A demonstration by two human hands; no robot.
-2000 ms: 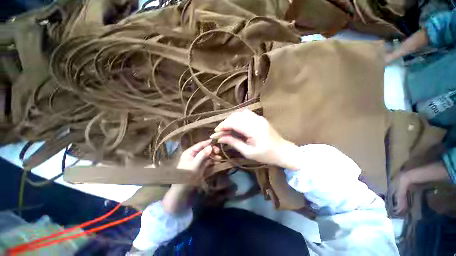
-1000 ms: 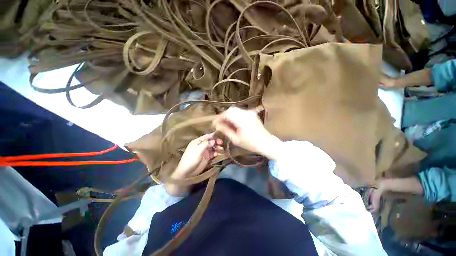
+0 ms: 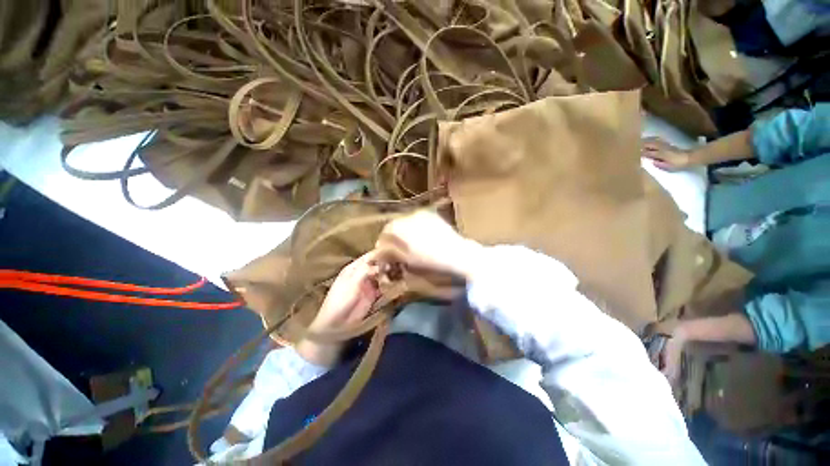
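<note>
My left hand [image 3: 350,296] and my right hand [image 3: 423,244] are bare and meet in front of my apron. Their fingertips pinch a small part of a brown bag strap [image 3: 364,359]. The strap hangs in a long loop over my left forearm and the apron. The exact spot at the fingertips is blurred. Brown bag fabric [image 3: 259,280] lies just beyond my left hand. A flat brown tote bag [image 3: 555,191] lies to the right of my hands, partly behind my right sleeve.
A large heap of brown bags and looped straps [image 3: 264,114] covers the far side of the white table [image 3: 182,232]. A co-worker in teal [image 3: 755,209] has both hands at the right. Orange-red cords [image 3: 118,291] stretch at the left. A grey-covered object [image 3: 45,391] stands lower left.
Since two seconds ago the strap has dropped from the left into a loop over my forearm. My hands stay together at the strap. The flat tote bag sits further left in view.
</note>
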